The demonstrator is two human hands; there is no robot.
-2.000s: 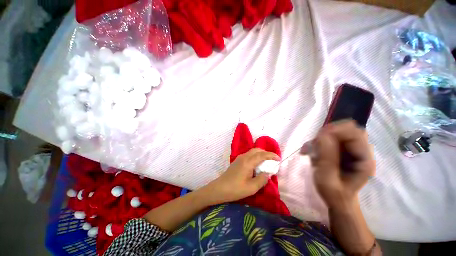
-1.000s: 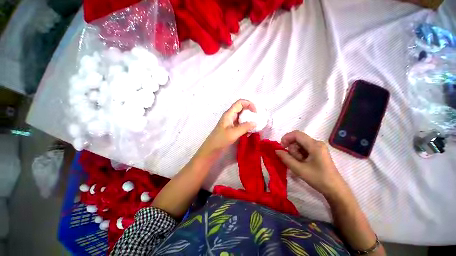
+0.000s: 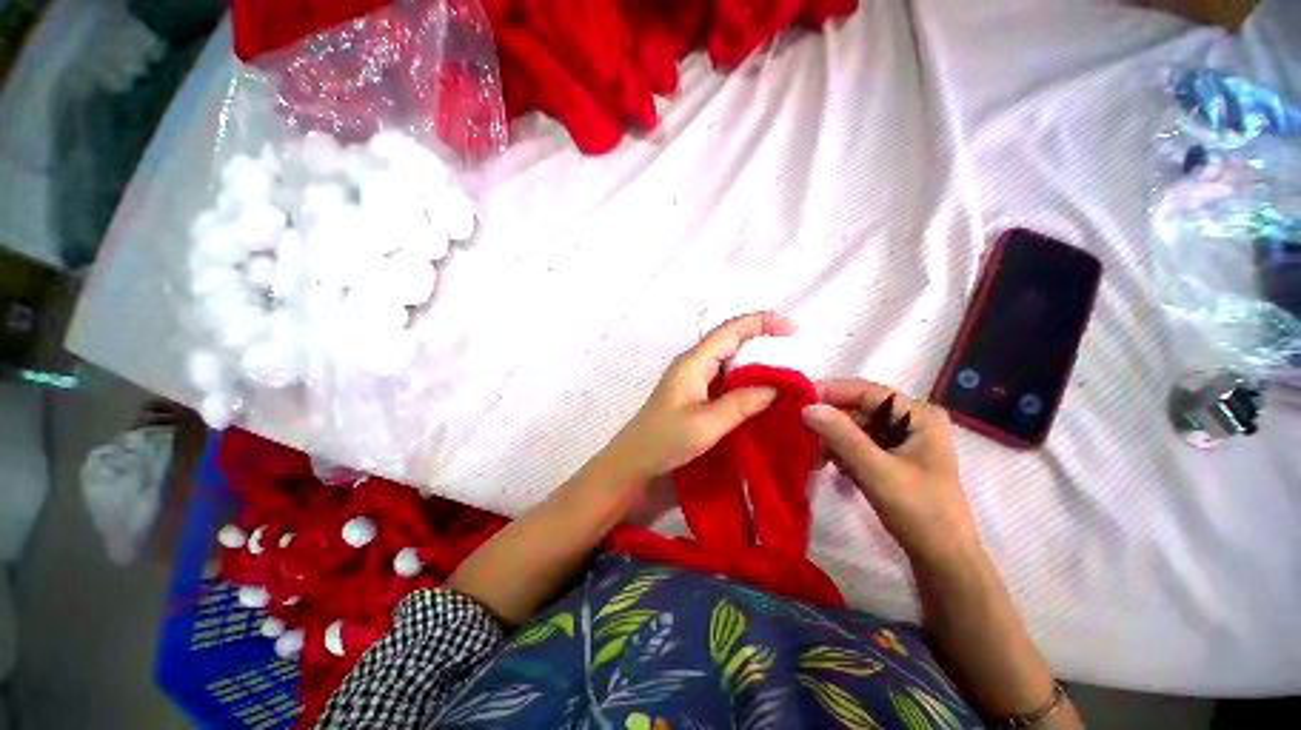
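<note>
A red plush piece [image 3: 778, 478] with two long lobes lies over the front table edge and against my apron. My left hand [image 3: 711, 407] grips the upper end of a lobe between thumb and fingers. A white pompom [image 3: 759, 351] shows faintly at that end, partly behind my fingers and hard to tell from the white cloth. My right hand [image 3: 888, 454] pinches the right edge of the same lobe. Dark pointed snips [image 3: 890, 421] stick out between its fingers. No needle can be made out.
A clear bag of white pompoms [image 3: 335, 257] lies left, below a red plush heap [image 3: 599, 64]. A blue crate [image 3: 193, 649] with red pieces stands lower left. A smartphone [image 3: 1020, 335], a small metal item [image 3: 1216, 408] and a clear packet [image 3: 1234, 214] lie right.
My right hand was raised and blurred, then came down to the plush. Since one second ago, my left hand has shifted from the pompom onto the red lobe, and the dark snips have come into view.
</note>
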